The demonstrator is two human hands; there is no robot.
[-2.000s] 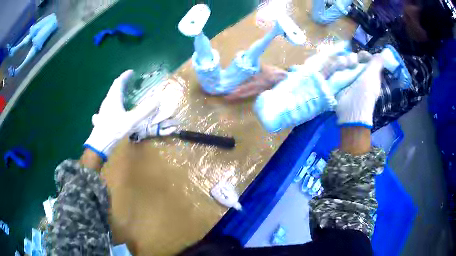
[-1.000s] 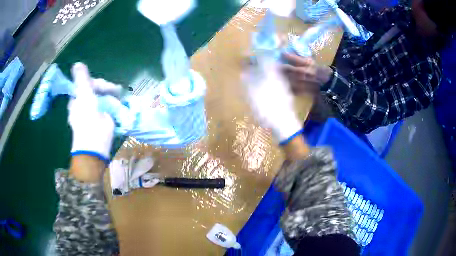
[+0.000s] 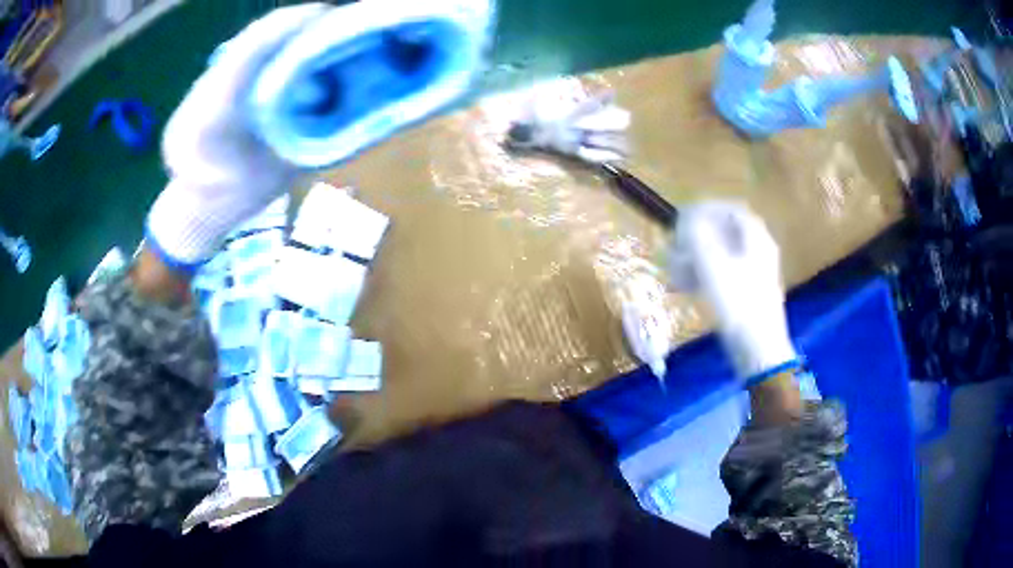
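My left hand (image 3: 222, 150), in a white glove, holds a light-blue figure lower body (image 3: 372, 83) at the upper left. Its oval hollow waist faces me, with two dark round hollows inside; the legs are hidden. My right hand (image 3: 733, 283), gloved and blurred, is closed at the end of the black handle of a hammer (image 3: 642, 195), hiding that end. The hammer head, padded with a white glove, lies on the bench. Pale-blue box-shaped inserts (image 3: 322, 283) lie heaped below my left hand.
A white squeeze bottle (image 3: 644, 322) lies near the front edge of the tan bench (image 3: 444, 344). A blue bin (image 3: 855, 366) stands below at right. Another lower body (image 3: 746, 83) is at the back right. A green belt (image 3: 622, 28) runs behind. A person in checked clothing (image 3: 961, 300) is at far right.
The view has turned left, showing the insert heap. My left hand now holds the lower body waist-up. My right hand has left the area by the other worker and come to the hammer handle.
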